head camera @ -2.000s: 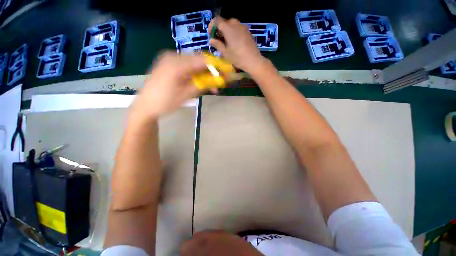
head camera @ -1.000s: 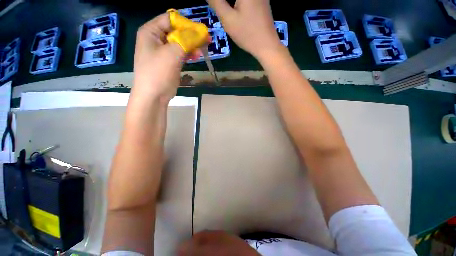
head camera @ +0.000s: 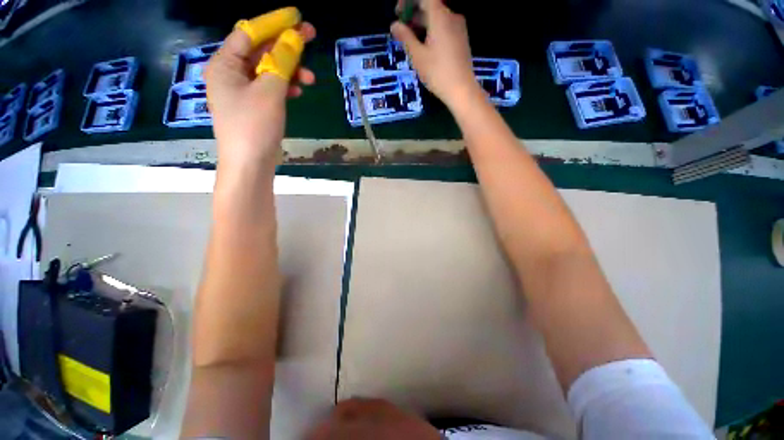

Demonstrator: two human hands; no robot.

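Observation:
Light-blue housings with dark parts inside lie on the dark belt; one pair is between my hands. A thin grey metal strip, maybe tweezers, lies from the front housing of this pair across the metal rail. My left hand is raised left of the pair, with yellow finger cots on thumb and a fingertip; its fingers are apart and nothing shows in them. My right hand is above and right of the pair, holding a green hand tool, whose tip I cannot make out.
More housings stand left and right along the belt. A worn metal rail runs before it, with a grey metal bracket at right. Beige sheets cover the bench. A black box, pliers and tape roll lie at the sides.
My left hand has moved left, away from the housings and metal strip, and its cot-covered fingers show apart. My right hand has shifted slightly, showing the green tool. The housings appear lower and farther right.

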